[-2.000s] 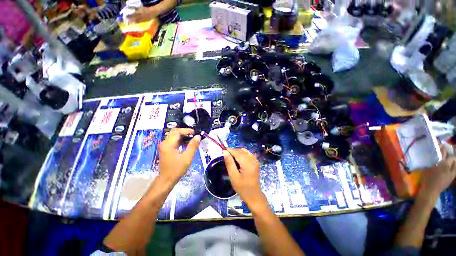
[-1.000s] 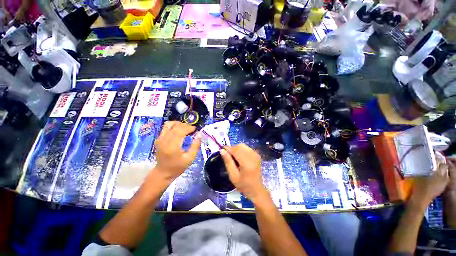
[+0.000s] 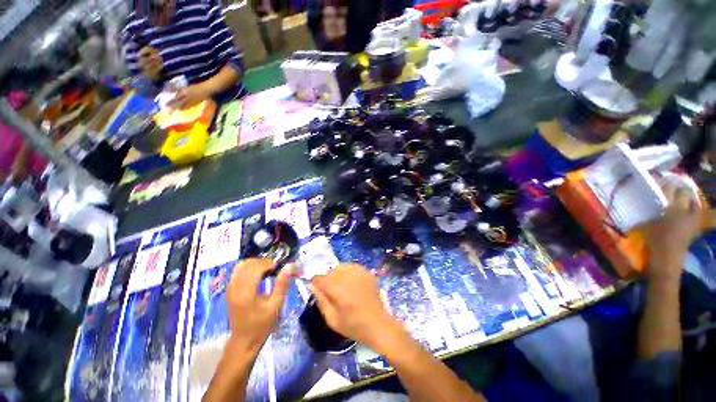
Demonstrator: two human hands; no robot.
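My left hand (image 3: 253, 302) is at the near edge of a black camera ball housing (image 3: 273, 238) on the printed sheets. Its thumb and fingertips are pinched at the housing's lead wires, blurred here. My right hand (image 3: 351, 302) is close on the right, its fingers closed on the other end of the wires, which the hand mostly hides. A second black ball housing (image 3: 320, 328), cup-shaped, lies below and between the hands, partly covered by my right hand. A small white piece (image 3: 318, 255) lies just beyond the fingertips.
A heap of black housings with coloured wires (image 3: 408, 173) lies beyond and right. An orange box (image 3: 600, 224) with a white housing (image 3: 628, 188) and another person's hand is at right. Part-built cameras (image 3: 74, 235) stand left. A yellow bin (image 3: 185, 144) and a person in stripes are upper left.
The view has tilted and shifted, showing more of the person at the far side. My hands have come closer together, and the red wire stretch between them no longer shows clearly.
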